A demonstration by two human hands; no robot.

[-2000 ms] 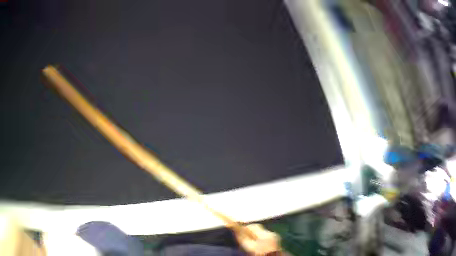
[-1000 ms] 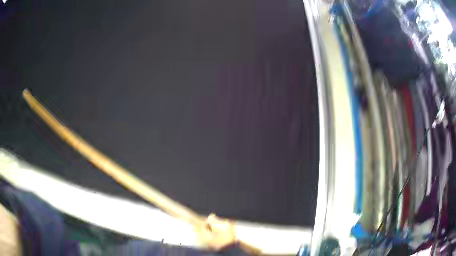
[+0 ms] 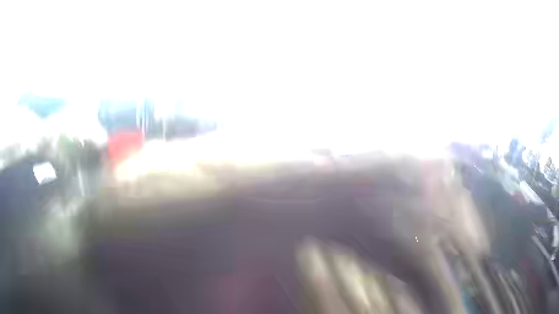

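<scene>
The frame is heavily blurred and washed out with white light at the top. A dark purplish area point(image 3: 184, 264), which looks like the dark fabric, fills the lower middle. Its edges are smeared. Neither my left hand nor my right hand can be made out. The wooden stick cannot be made out either.
A red block shape point(image 3: 125, 147), perhaps the red bucket, is at the far left. A small white patch point(image 3: 44, 173) is left of it. Blurred pale strips point(image 3: 349, 279) run at the lower middle right, and long thin shapes point(image 3: 502, 288) lie at the lower right.
The view has swung up from the dark cloth toward the bright far side of the room. The hand and the wooden stick have left the picture.
</scene>
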